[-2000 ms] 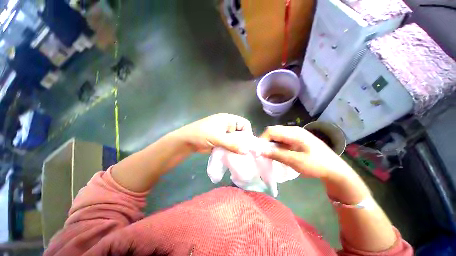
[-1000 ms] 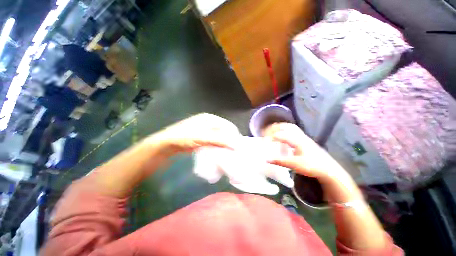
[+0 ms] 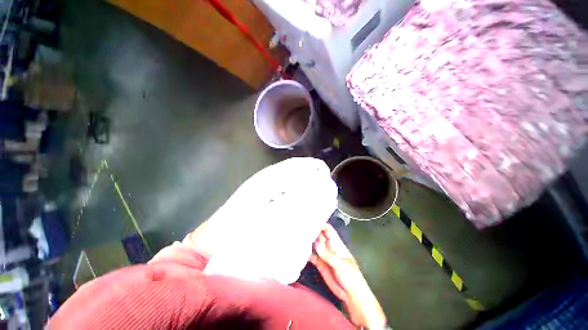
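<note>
The white garment (image 3: 271, 216) is spread out in front of my body, overexposed, with its far end near the small dark bucket. It covers my left hand; only a bit of skin near my left wrist (image 3: 195, 238) shows at its left edge, so the grip is hidden. My right hand (image 3: 336, 261) is at the garment's lower right edge, fingers against the cloth and seeming to pinch it.
A lilac-white pail (image 3: 265, 119) and a small round bucket (image 3: 393, 193), dark inside, stand on the floor ahead. Beside them are white cabinets (image 3: 335, 61) with pink lace covers (image 3: 470, 109). An orange panel (image 3: 187, 32) is at the top. Yellow-black tape (image 3: 438, 255) marks the floor.
The bunched garment is now spread larger, over my left hand. My right hand has moved down and left. The view has turned and come closer to the pails and cabinets.
</note>
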